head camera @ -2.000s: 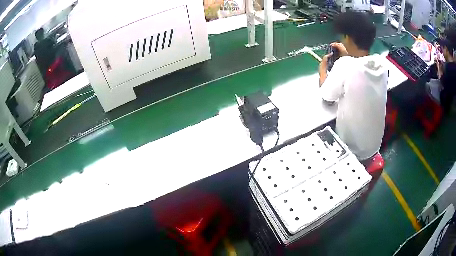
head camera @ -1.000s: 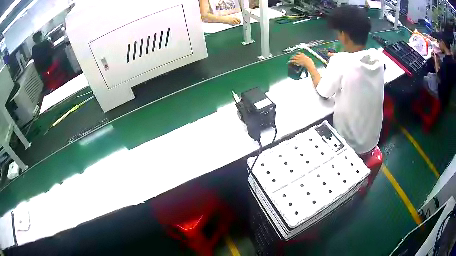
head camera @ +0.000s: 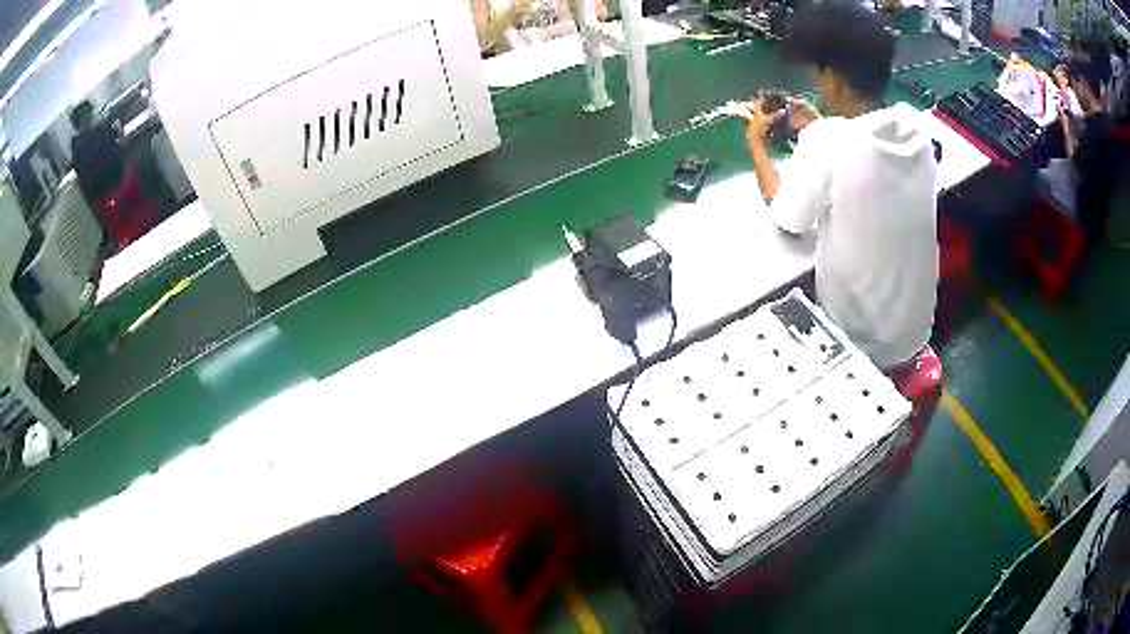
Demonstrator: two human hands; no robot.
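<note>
Neither of my hands is in view. Nearest in front is the long white foam mat (head camera: 359, 421) on the bench, with a dark strip of tape across its lower left end. A boxy black corded device (head camera: 625, 275) stands on the mat's right part, its cable hanging toward the trays. A stack of white perforated trays (head camera: 768, 427) stands beside the bench, with rows of dark holes and a dark item at its top corner. A small black part (head camera: 688, 177) lies on the green belt beyond the device.
A person in a white top (head camera: 874, 229) sits at the bench, holding a dark part. A red stool (head camera: 496, 557) stands below the bench edge. A large white machine (head camera: 335, 130) stands behind the green belt (head camera: 409, 279). Another person sits at far right.
The seated person's hand has put the small black part on the belt and both hands are raised on a dark part. The scene has shifted slightly left. An arm behind the machine is gone.
</note>
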